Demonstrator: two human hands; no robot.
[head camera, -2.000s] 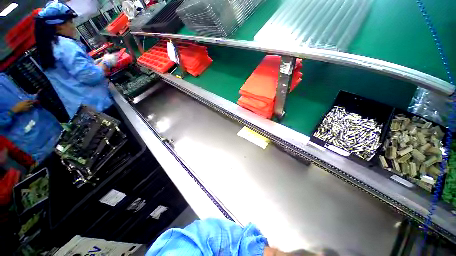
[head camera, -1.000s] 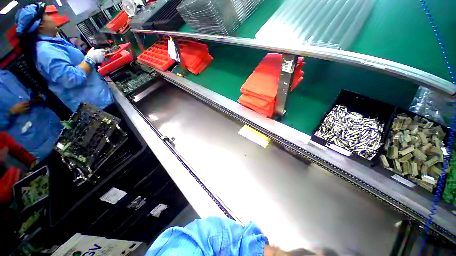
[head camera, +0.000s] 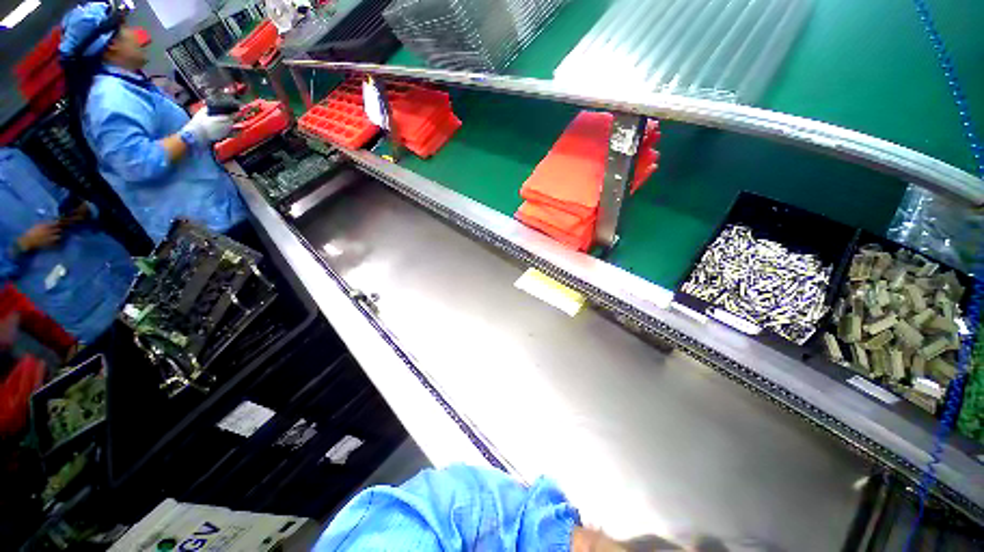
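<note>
My left hand (head camera: 593, 540) shows only as a wrist and a blurred strip at the bottom edge, beyond a blue sleeve (head camera: 453, 515). The picture's edge cuts off the fingers, so its hold cannot be told. My right hand is not in view. Nearest in front is the shiny steel surface (head camera: 507, 372) between the near conveyor rail (head camera: 383, 350) and the far chain rail (head camera: 631, 307). A yellow label (head camera: 550, 291) lies along the far rail.
Beyond the far rail are bins of silver metal components (head camera: 761, 283) and beige-grey connectors (head camera: 896, 318), plus red trays (head camera: 566, 178). A coiled blue cord (head camera: 964, 367) hangs at right. Stacked carriers (head camera: 194, 302) and a person (head camera: 135, 140) are at left.
The person at far left has moved their head and gloved hands, now holding something dark above the red tray. My blue sleeve has stayed almost in place.
</note>
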